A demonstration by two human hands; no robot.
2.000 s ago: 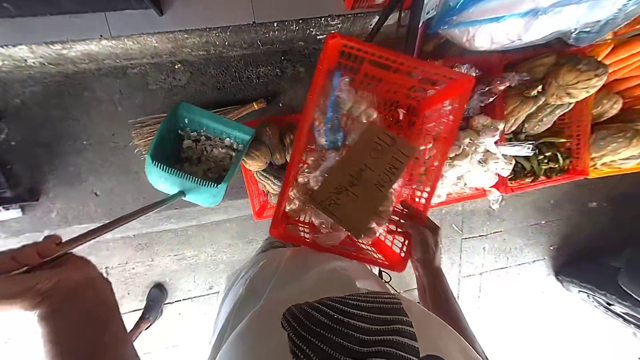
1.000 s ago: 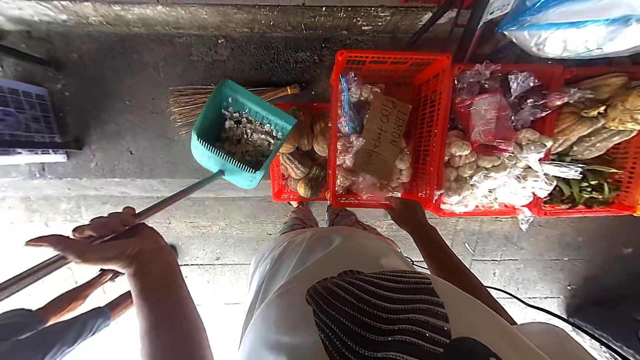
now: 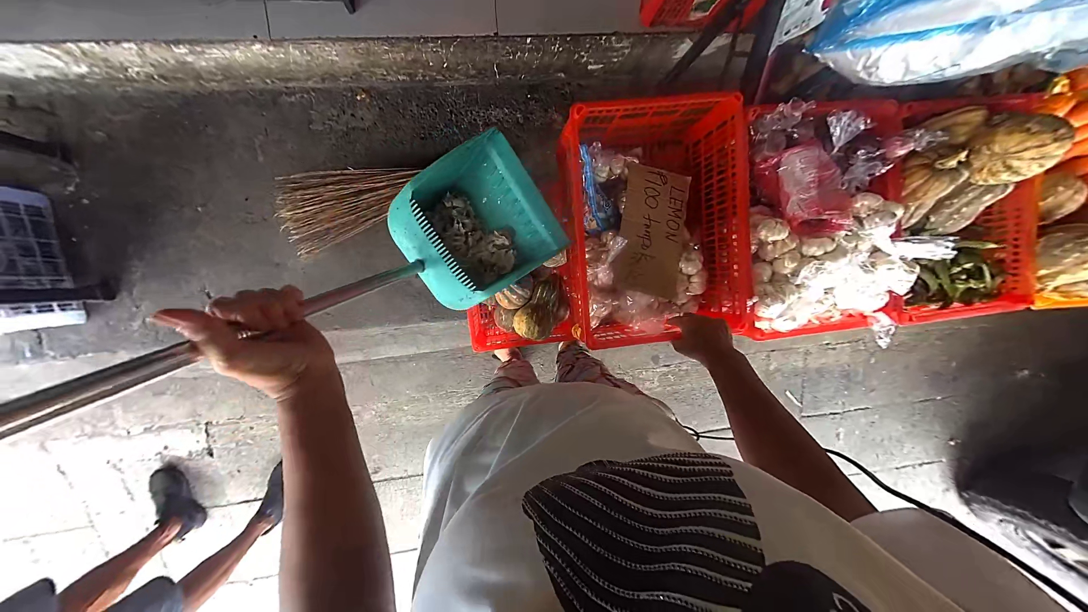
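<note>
My left hand (image 3: 270,336) grips the long handle (image 3: 361,289) of a teal plastic dustpan (image 3: 518,183), which is held in the air with greyish debris (image 3: 469,238) inside. A stick broom (image 3: 344,200) lies partly behind the dustpan. My right hand (image 3: 702,338) grips the near rim of a red plastic crate (image 3: 718,183). In that crate are garlic bulbs (image 3: 693,272) in clear plastic, a blue packet (image 3: 598,191) and a cardboard sign (image 3: 653,231) with handwriting. A lower red crate (image 3: 486,333) with small squashes (image 3: 535,316) stands at its left, partly hidden by the dustpan.
To the right stand red crates of garlic (image 3: 778,297), squashes (image 3: 1020,144) and green vegetables (image 3: 956,276). A blue and white plastic sack (image 3: 952,42) is behind them. A pale plastic crate (image 3: 32,246) stands at the left. Another person's feet (image 3: 177,501) are at lower left. A black cable (image 3: 901,493) runs at lower right.
The red crate held by my right hand, tilted and raised two seconds ago, now sits in line beside the garlic crate. My right hand remains at its near rim. My left hand still holds the dustpan.
</note>
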